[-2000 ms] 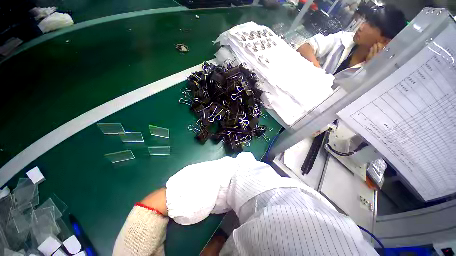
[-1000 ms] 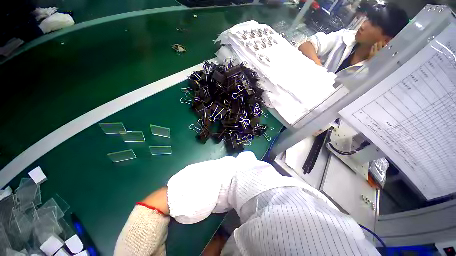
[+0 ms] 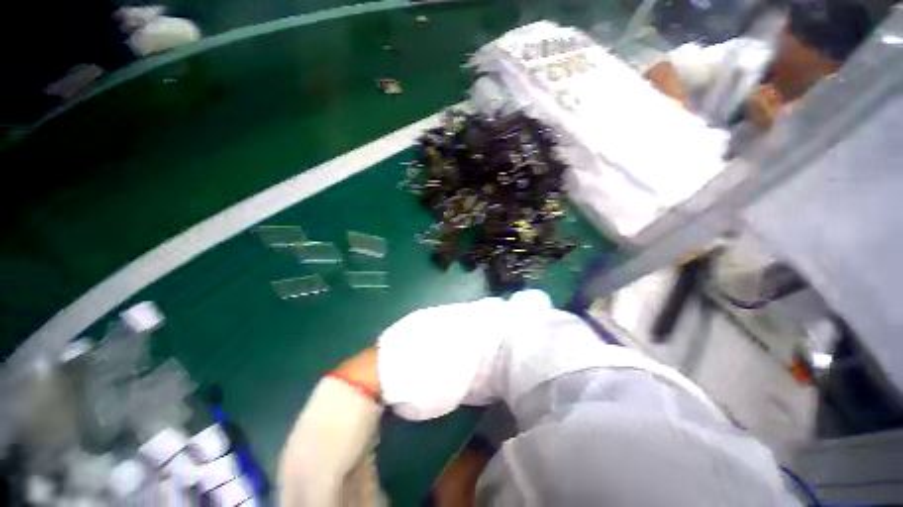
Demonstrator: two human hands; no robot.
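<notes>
My right hand [image 3: 332,446], in a cream knit glove with a red cuff edge, is at the bottom; its fingers are cut off by the frame edge. My left hand is not in view. Several clear plates [image 3: 300,287] lie apart on the green bench. More clear plates [image 3: 158,391] lie heaped at the lower left beside white pads [image 3: 209,443], blurred. A dark tangled heap of binder clips [image 3: 495,188] sits beyond my sleeve.
A white strip [image 3: 287,198] edges the bench, with the green belt [image 3: 198,139] beyond. A white-covered surface [image 3: 634,149] holds small metal parts. A person [image 3: 723,79] is at the upper right. A blue pen [image 3: 238,446] lies beside the pads. A frame with hanging paper stands right.
The whole view has shifted right and slightly up in the frame and is blurred. More white pads show at the lower left. My gloved hand remains at the bottom edge.
</notes>
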